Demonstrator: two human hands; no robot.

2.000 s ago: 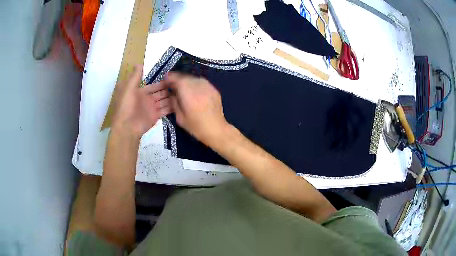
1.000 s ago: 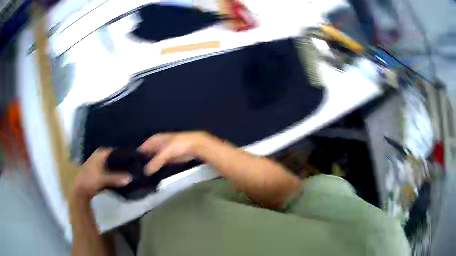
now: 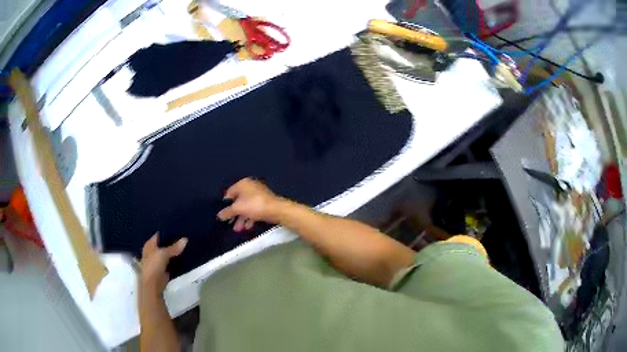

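A large black garment panel with a speckled, pale edge lies slantwise on the table. My left hand is at its near left edge, thumb and forefinger spread on black cloth. My right hand is over the panel's near side, fingers bent and fingertips low at the cloth. A small reddish spot shows below the right fingers. Any small black piece between my hands cannot be told from the black panel. A speckled gold-black strip lies at the panel's right end.
Beyond the panel lie a short tan strip, a tapered black piece and red-handled shears. An iron with a wooden handle stands near blue cords at the right. A long tan strip lies along the table's left side.
The view has swung, and the panel appears lower and more slanted. My hands have moved from the panel's left end to its near edge and are farther apart than one second ago.
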